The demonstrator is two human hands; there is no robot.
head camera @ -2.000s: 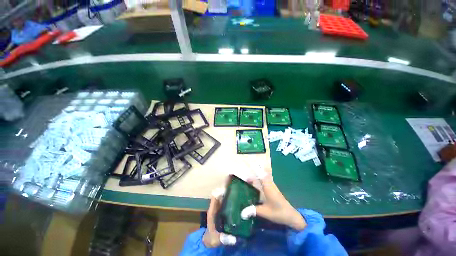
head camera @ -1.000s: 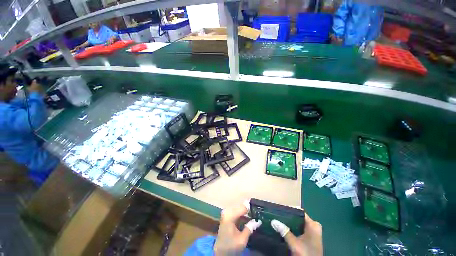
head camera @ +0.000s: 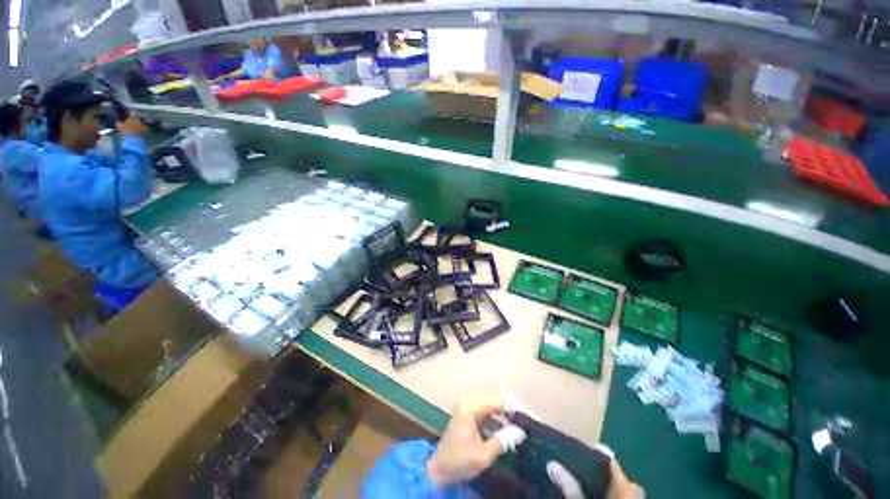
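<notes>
A black unit [head camera: 551,450], seen as a dark block, is held between both hands at the bottom of the view, above the bench's front edge. My left hand [head camera: 473,443] grips its left end, with a white finger cot on the thumb. My right hand [head camera: 617,479] grips its right end and is partly cut off by the bottom edge; a white-capped finger lies on the unit. The unit's lower part is cut off. Black open frames [head camera: 429,297] lie in a tangled pile on the beige sheet [head camera: 468,375]. Green circuit boards [head camera: 571,345] lie in rows right of them.
White inserts [head camera: 673,385] lie heaped between boards. A clear tray [head camera: 283,258] of inserts is at left. Black housings [head camera: 654,260] stand along the back below the pale rail [head camera: 586,182]. Cardboard boxes [head camera: 185,414] are below the bench. A person in blue [head camera: 93,200] is at far left.
The view has swung left, showing more of the neighbouring person. Since two seconds ago, the held unit has turned from its green side to a dark, level position. Both hands still hold it.
</notes>
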